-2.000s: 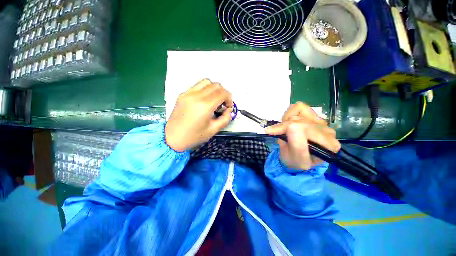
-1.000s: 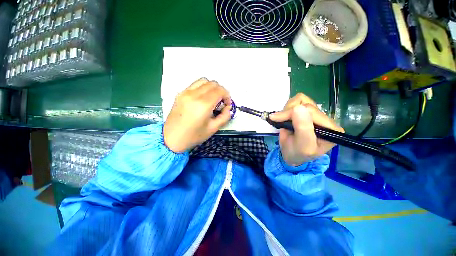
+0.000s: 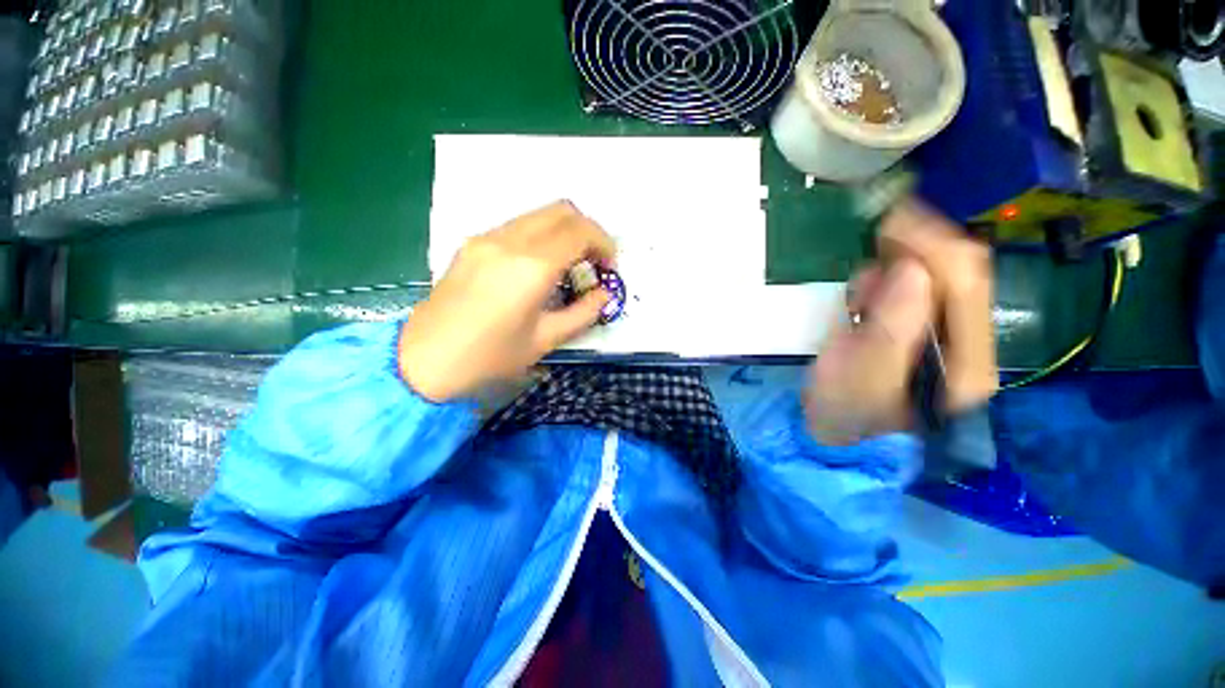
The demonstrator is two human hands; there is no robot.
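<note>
My left hand (image 3: 517, 298) holds a small blue-violet and white round circuit board (image 3: 613, 294) between thumb and fingers over the lower part of the white sheet (image 3: 605, 182). A small pale block (image 3: 583, 277) shows beside the board, partly hidden by the fingers. My right hand (image 3: 914, 323) is blurred, right of the sheet and below the off-white cup. It is closed around the black handle of the soldering iron (image 3: 927, 380). A blurred end of the iron shows above the fingers, near the cup.
The off-white pot (image 3: 836, 136) with silver bits stands behind my right hand, beside the fan guard (image 3: 680, 61). The blue soldering station (image 3: 987, 128) is at the right. Stacked clear trays (image 3: 148, 175) of silver-white blocks stand at the left; more trays (image 3: 188, 427) show below the bench edge.
My right hand has moved right, away from the circuit board, and the iron has swung upright towards the pot. My left hand still holds the board, slightly further left.
</note>
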